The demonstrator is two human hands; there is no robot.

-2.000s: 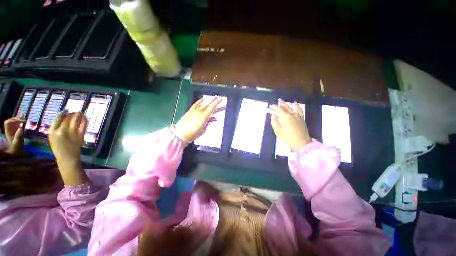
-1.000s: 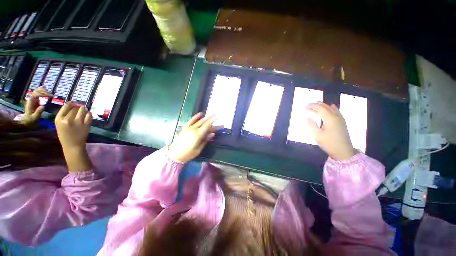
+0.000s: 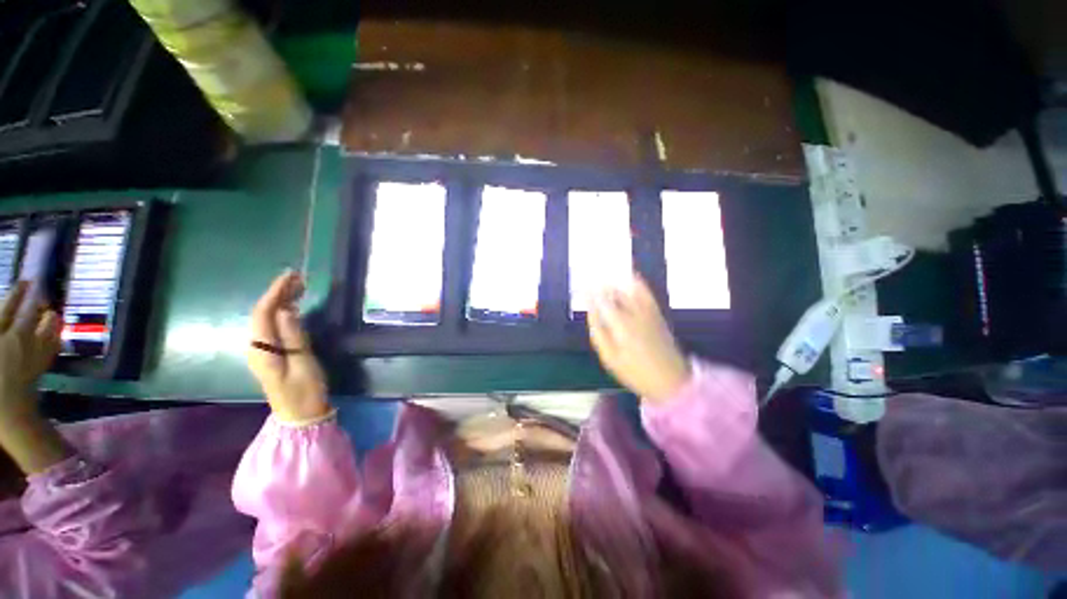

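Four phones with bright white screens lie side by side in the black foam tray (image 3: 404,339): the first (image 3: 405,252), second (image 3: 508,252), third (image 3: 599,240) and fourth (image 3: 695,252) from the left. Small red marks show at the lower corners of the first two. My right hand (image 3: 635,339) is blurred, its fingertips over the lower end of the third phone; nothing shows in it. My left hand (image 3: 287,357) is raised left of the tray, off the phones, with a thin dark stick (image 3: 277,348) across its fingers.
A neighbour's hand (image 3: 23,363) is at another tray of phones (image 3: 138,293) on the left. A yellow-wrapped post (image 3: 228,70) and brown board (image 3: 562,100) stand behind. A white power strip (image 3: 852,316) and white adapter (image 3: 807,339) are right of the tray.
The view has shifted. My left hand has moved off the tray's lower left to its left side. My right hand has gone from the middle of the third phone to its lower end.
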